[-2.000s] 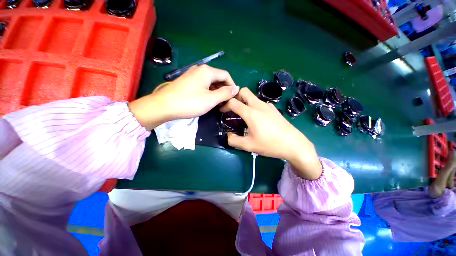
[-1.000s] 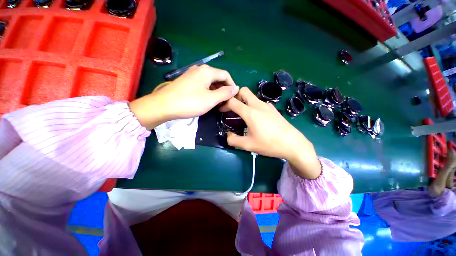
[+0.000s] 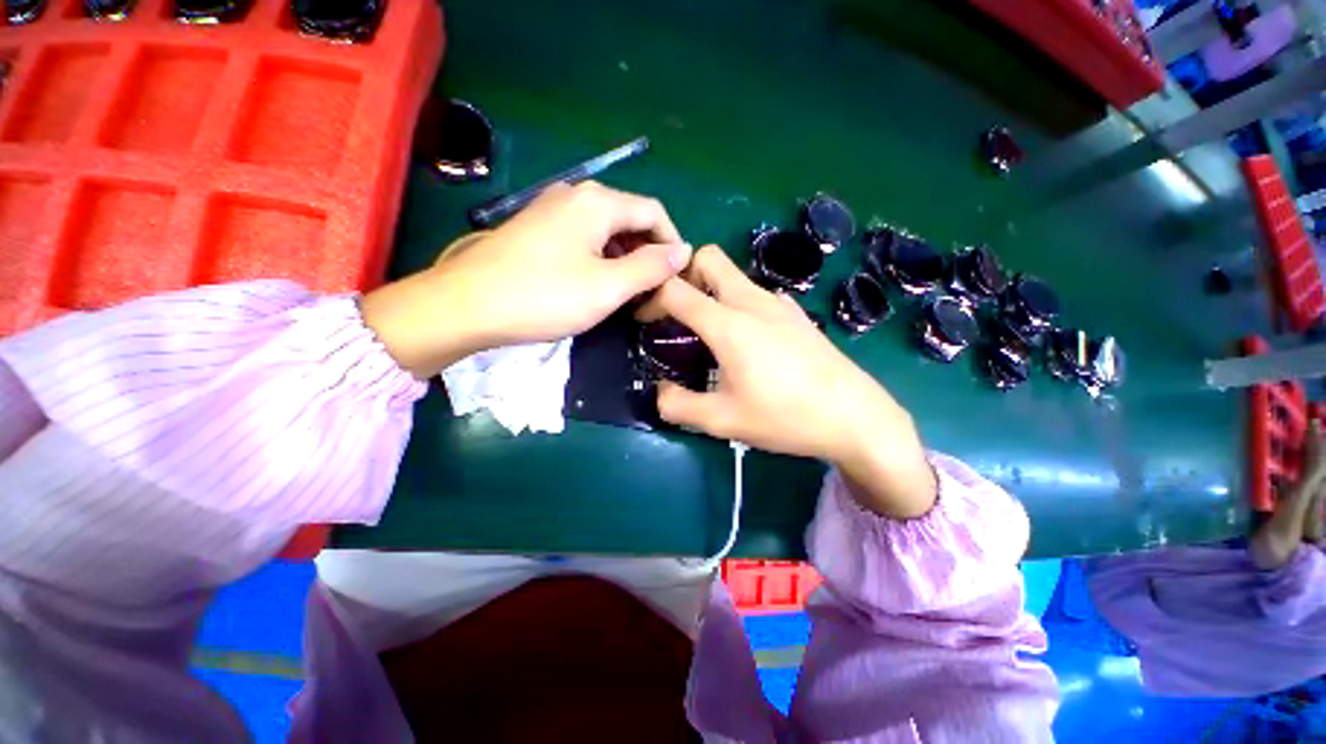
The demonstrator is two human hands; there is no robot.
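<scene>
A dark round unit [image 3: 672, 350] with a shiny rim sits at the black fixture plate [image 3: 604, 390]. My right hand [image 3: 756, 349] is curled over it, with fingertips at its upper and lower edges. My left hand [image 3: 560, 269] reaches in from the left, its thumb and fingers meeting my right fingers just above the unit; whether it pinches anything is hidden. A white cable [image 3: 734, 502] runs down from under my right hand. The fixture's right part is hidden by my right hand.
A white cloth [image 3: 512, 385] lies left of the plate, with a slim grey stick [image 3: 560, 182] above it. A red foam tray [image 3: 415, 160] stands at left; a lone disc [image 3: 463, 141] is beside it. Several black discs [image 3: 948, 323] lie at right. A person's sleeve [image 3: 1207, 611] shows at far right.
Both hands keep the same pose at the unit. The view has shifted slightly; otherwise nothing on the bench has clearly moved.
</scene>
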